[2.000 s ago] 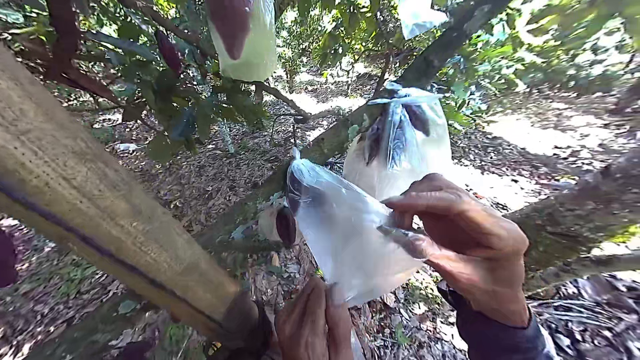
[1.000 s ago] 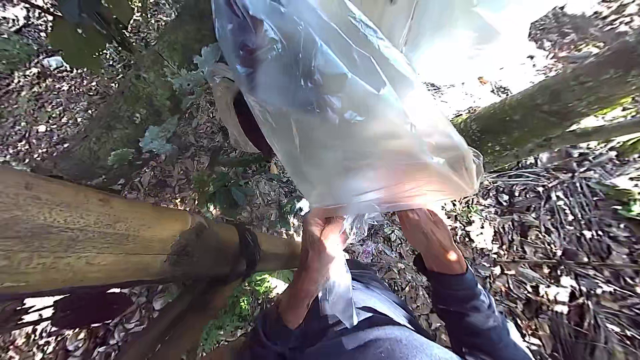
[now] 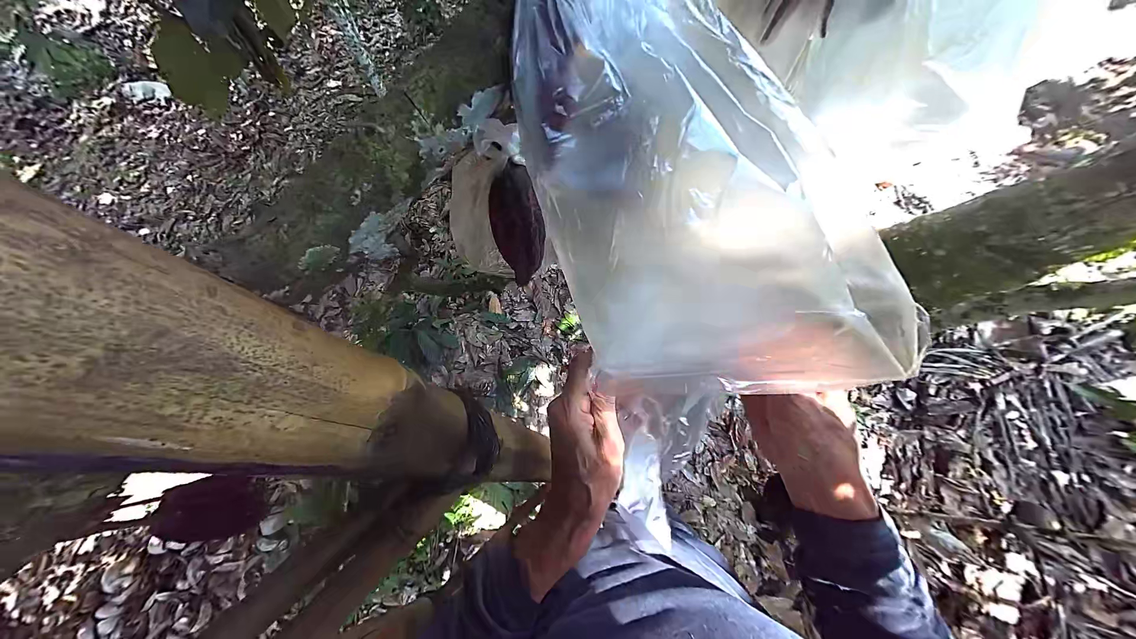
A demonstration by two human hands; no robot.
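A clear plastic bag (image 3: 701, 222) hangs large in the upper middle of the head view, its lower edge just above my hands. My left hand (image 3: 586, 435) is upright below the bag's lower left corner, beside crumpled clear plastic film (image 3: 648, 470) that hangs down in front of my clothes. Its fingertips are partly hidden, so its grip is unclear. My right hand (image 3: 812, 444) reaches up behind the bag's lower edge; the fingers show only faintly through the plastic. Left of the bag hangs a dark red cacao pod (image 3: 516, 222) with a pale bag (image 3: 472, 213) beside it.
A thick bamboo pole (image 3: 204, 355), bound with a dark tie (image 3: 479, 435), crosses the left side. More bagging plastic (image 3: 896, 80) hangs at the upper right. A mossy branch (image 3: 1021, 231) extends to the right. Leaf litter (image 3: 1029, 532) covers the ground.
The view has tipped down strongly since two seconds ago. My right hand, earlier in front of the bags, is now behind a bag's lower edge. Since one second ago, the pod beside the bag shows more fully.
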